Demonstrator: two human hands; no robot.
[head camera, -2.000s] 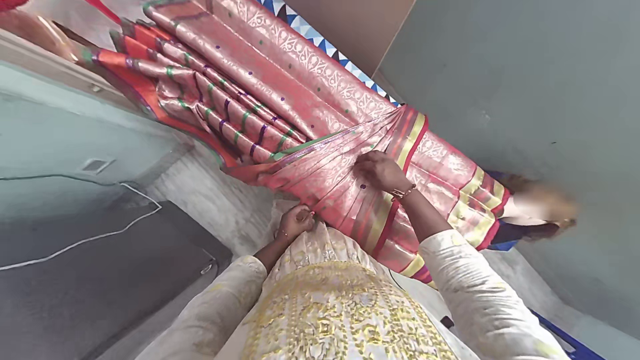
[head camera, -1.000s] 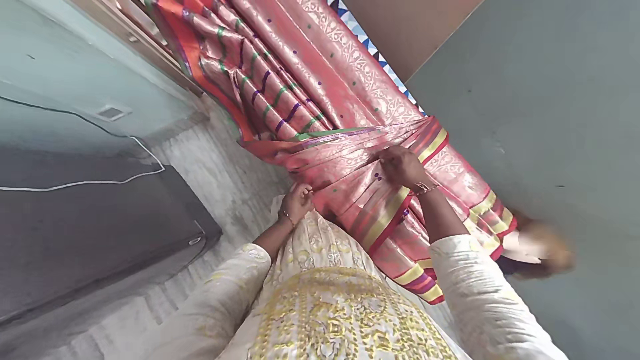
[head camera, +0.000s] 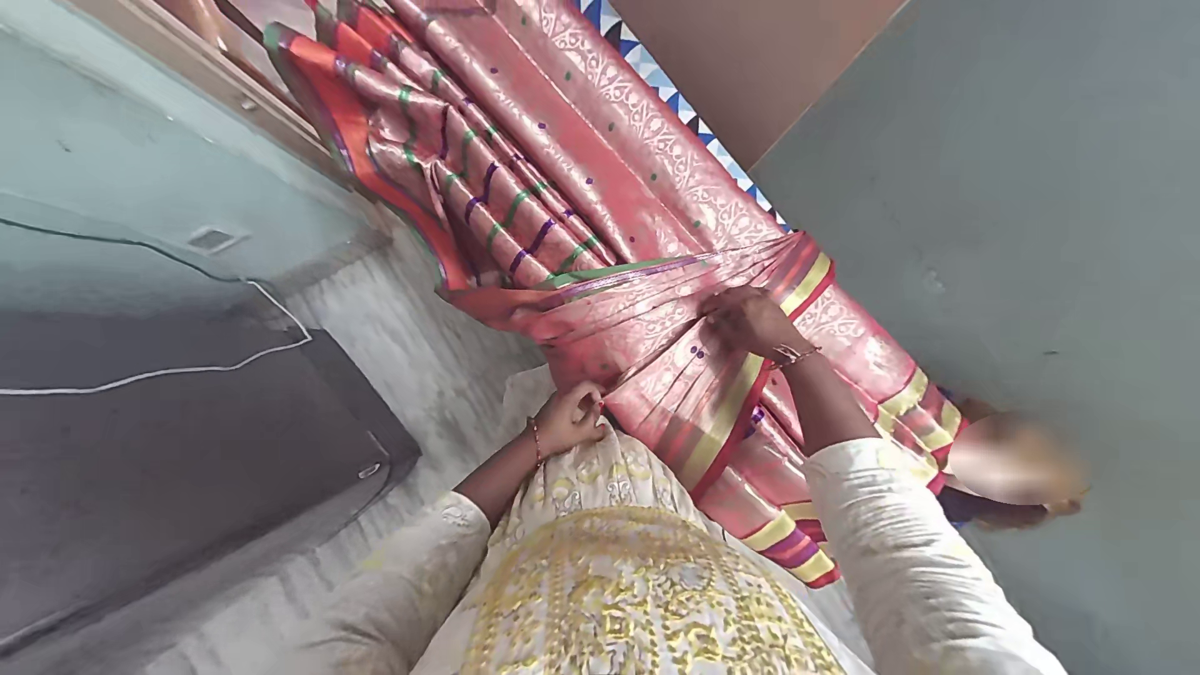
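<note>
A pink sari (head camera: 600, 178) with woven patterns and a red, yellow and purple striped border is draped around a person or figure lying across the view. My right hand (head camera: 750, 323) pinches a gathered fold of it near the striped border. At the front edge of the gathered cloth, my left hand (head camera: 574, 417) grips the sari between thumb and fingers. Between both hands a stretched fold runs diagonally. Pleats with green and purple stripes and an orange edge spread out at upper left.
A person's head (head camera: 1012, 459), blurred, shows at the right end of the sari. At left, a white cable (head camera: 169, 375) crosses a dark panel (head camera: 169, 469). A blue-and-white patterned cloth (head camera: 656, 75) lies behind the sari, beside a brown panel (head camera: 750, 56) and a grey wall (head camera: 1012, 206).
Both hands stay on the sari. The fold between them now shows as a taut diagonal line. The view has shifted slightly.
</note>
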